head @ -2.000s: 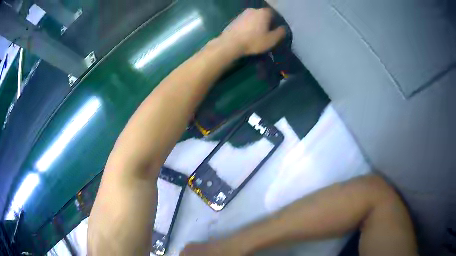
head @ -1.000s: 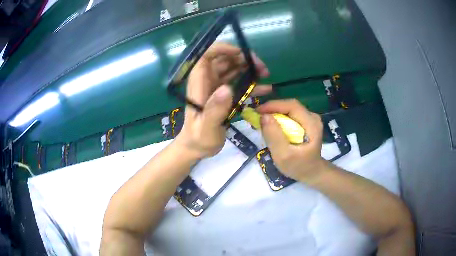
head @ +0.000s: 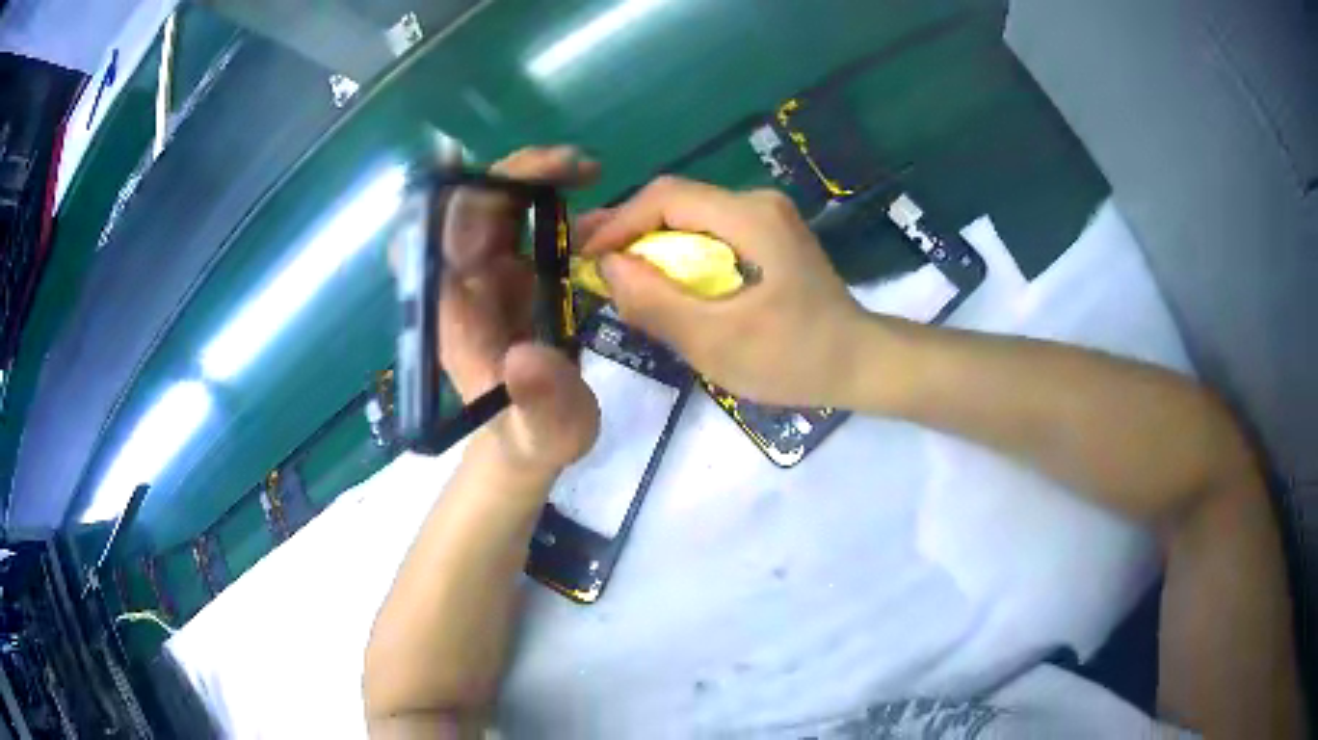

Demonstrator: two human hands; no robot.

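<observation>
My left hand [head: 506,325] holds a black phone middle frame [head: 421,311] up above the cloth, tilted nearly edge-on and blurred. A yellow-orange strip [head: 565,275] runs along its right side. My right hand [head: 737,289] grips a yellow-handled tool [head: 679,263], its front end at that strip. The tool's tip is too small to make out. Below, one middle frame [head: 651,477] lies on the white cloth [head: 810,578], partly behind my left hand. Another frame [head: 788,438] lies to its right, partly under my right hand.
The green conveyor [head: 694,109] curves behind the hands with lamp reflections. A row of frames [head: 282,506] lies along its near edge at left, and another frame [head: 821,145] lies at upper right. A grey panel [head: 1214,174] stands at right. Dark equipment is at lower left.
Two seconds ago one arm reached over the conveyor. Since one second ago, the held frame has turned more edge-on, and both hands stay together at its strip side. The camera view has tilted.
</observation>
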